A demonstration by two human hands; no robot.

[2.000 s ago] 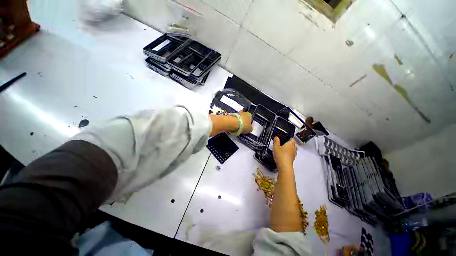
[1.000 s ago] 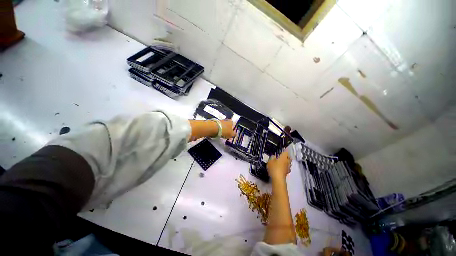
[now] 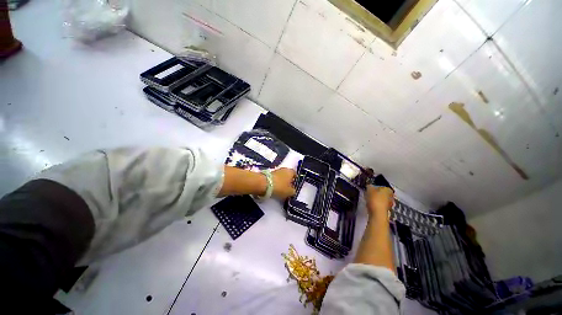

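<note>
Nested black phone cases point(image 3: 306, 194) stand in a pile at the centre, with pale middles. A second pile of black phone cases point(image 3: 336, 224) overlaps it at the lower right. My left hand point(image 3: 282, 183), with a pale green bracelet on the wrist, grips the left edge of the first pile; its fingertips are partly hidden. My right hand point(image 3: 380, 198) is at the upper right, beyond the second pile, by a small dark piece point(image 3: 383, 181); its fingers are too blurred to tell if it holds anything.
A labelled bag of black parts point(image 3: 262, 149) and a dotted black sheet point(image 3: 237, 215) lie beside my left forearm. Stacked cases point(image 3: 196, 89) sit by the wall. Gold parts point(image 3: 303, 271) lie below. Racked cases point(image 3: 440, 264) stand at right.
My right hand has moved away from the cases, up and to the right. The central cases now sit as two overlapping piles. My left hand remains at their left edge. The camera view has shifted.
</note>
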